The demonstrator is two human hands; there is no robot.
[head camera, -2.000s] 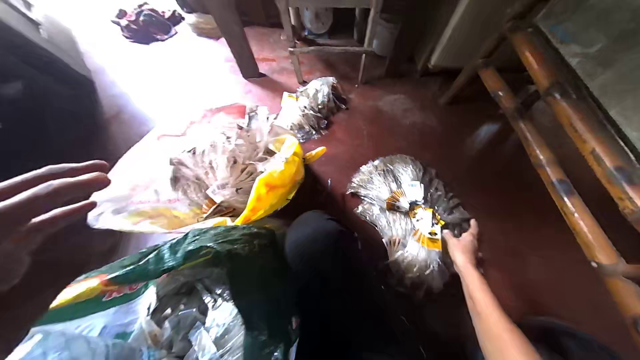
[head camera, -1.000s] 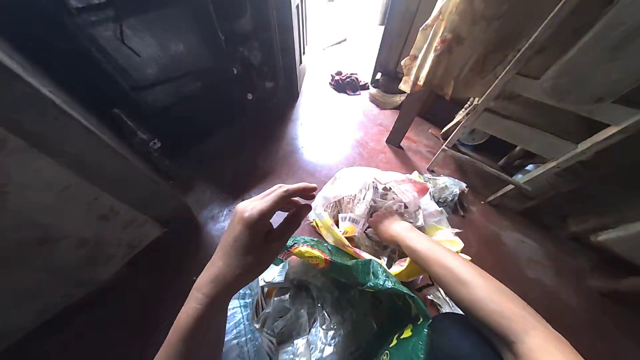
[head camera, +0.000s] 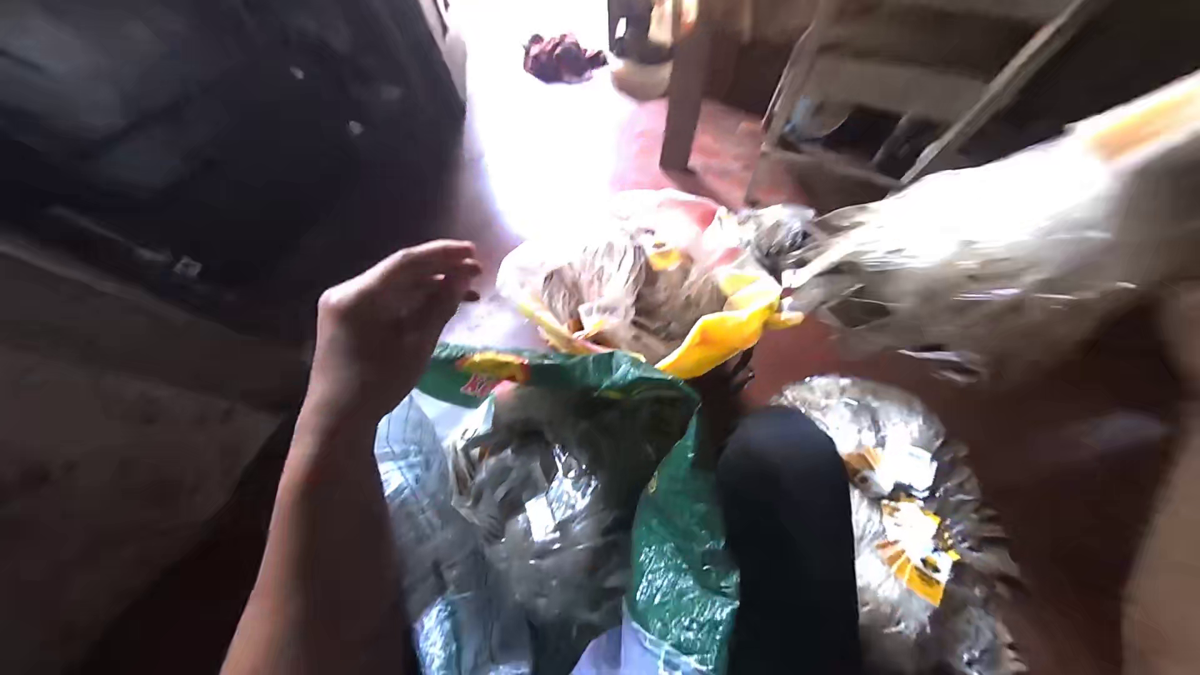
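Observation:
My left hand [head camera: 403, 295] is raised with fingers slightly curled and nothing in it, left of a white and yellow plastic bag [head camera: 722, 328] filled with bundled clear plastic strips [head camera: 619, 286]. A blurred bundle of clear plastic packaging [head camera: 984, 244] hangs in the air at the right; my right forearm shows at the right edge, but the hand itself is hidden or out of frame. Below the left hand stands an open green woven sack [head camera: 680, 553] holding crumpled clear plastic [head camera: 544, 506]. Another bundle of clear wrappers with yellow labels [head camera: 909, 525] lies on the floor beside my knee.
A dark cloth [head camera: 562, 58] lies on the bright floor near the doorway. A wooden leg [head camera: 686, 103] and a wooden frame [head camera: 844, 164] stand at the back right. A dark door or panel [head camera: 225, 141] is at the left.
My right hand was in the white and yellow bag one second ago; it is no longer there, and a plastic bundle is now in the air at the right. My left hand stays raised and empty.

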